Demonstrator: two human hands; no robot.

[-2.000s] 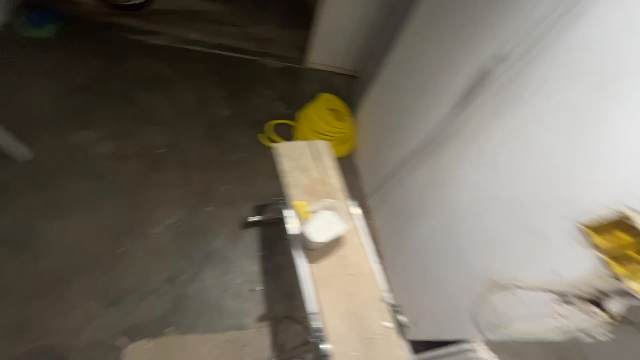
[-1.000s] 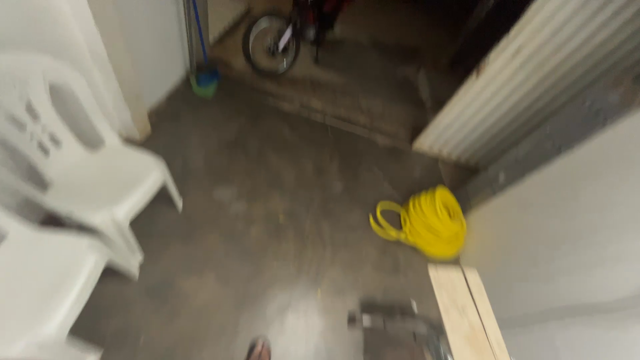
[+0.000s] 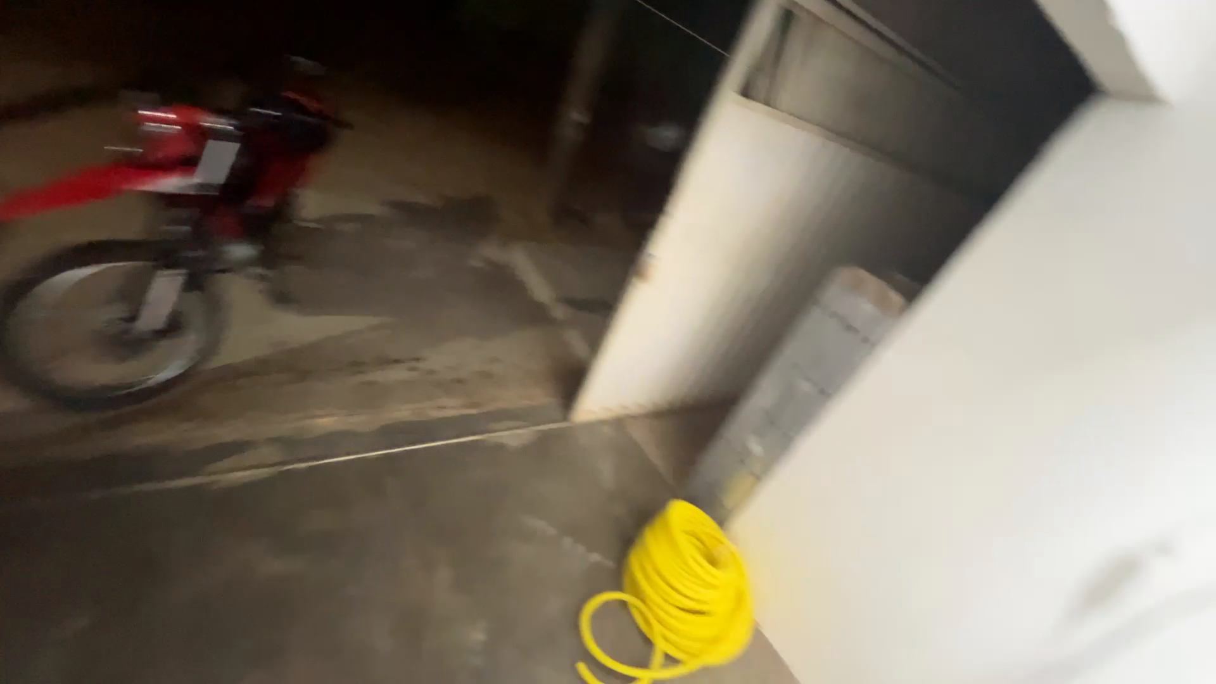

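Observation:
Neither my left hand nor my right hand is in the picture. A coil of yellow corrugated conduit or hose point(image 3: 689, 589) lies on the dark floor at the foot of the white wall, with a loose loop spilling out at its lower left. The view is blurred by motion.
A red motorcycle point(image 3: 218, 180) stands on the ground outside, at the upper left. A light-coloured door or gate panel point(image 3: 693, 256) stands open beside the doorway. Behind it is a grey block pillar point(image 3: 798, 380). The white wall point(image 3: 1007, 456) fills the right side.
The view has swung up and toward the doorway. The plank with the white container, seen two seconds ago, and the white chairs, seen one second ago, are out of view.

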